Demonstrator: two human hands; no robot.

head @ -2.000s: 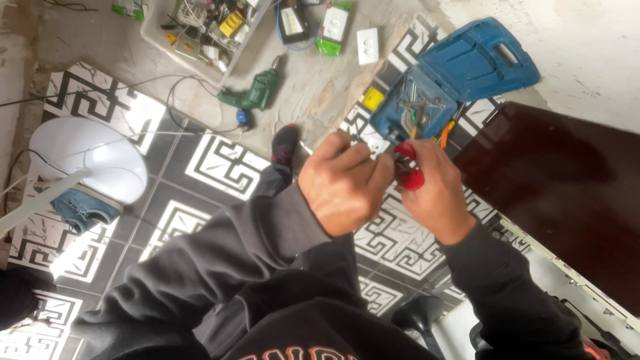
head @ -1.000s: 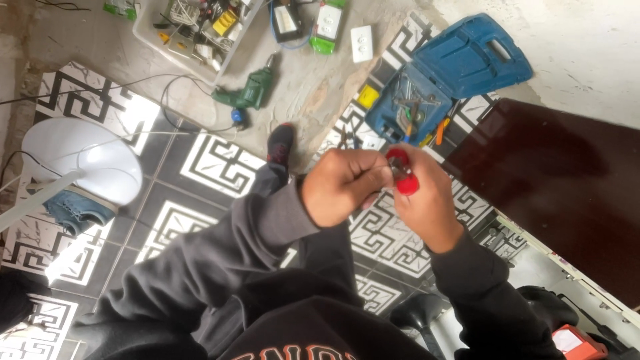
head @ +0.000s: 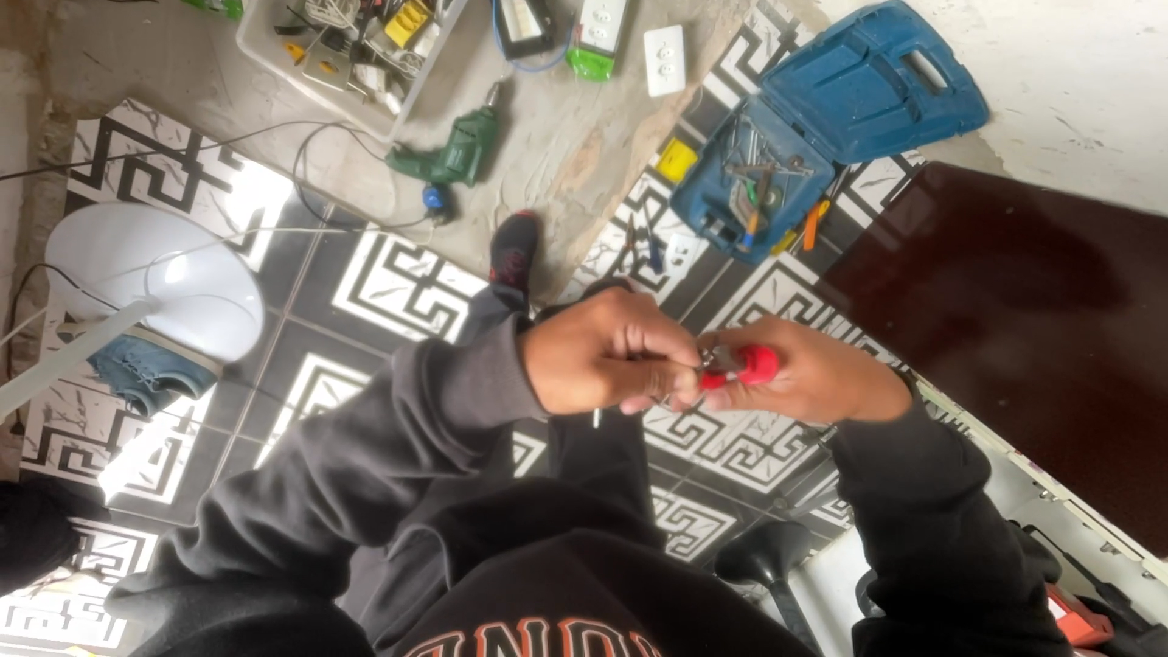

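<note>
Red-handled pliers (head: 756, 364) are in my right hand (head: 803, 370), with their metal jaws toward my left hand. My left hand (head: 607, 356) has its fingers pinched right at the jaws, on something small that I cannot make out. A short white piece (head: 597, 418), perhaps a wire end, shows just below the left fingers. Both hands meet in front of my body, above the patterned floor tiles. Beyond them on the tiles lie a white socket plate (head: 681, 256) and dark-handled hand tools (head: 642, 242).
An opened blue tool case (head: 703, 196) holds tools at the upper right. A green drill (head: 456, 146), a clear plastic bin (head: 354, 114) of electrical parts and a white double socket (head: 665, 61) lie farther out. A dark red tabletop (head: 1022, 338) is at right; a white lamp shade (head: 160, 283) at left.
Both hands have come a little nearer my body, still together at the pliers. The socket plate that showed beside the hands two seconds ago is no longer at them.
</note>
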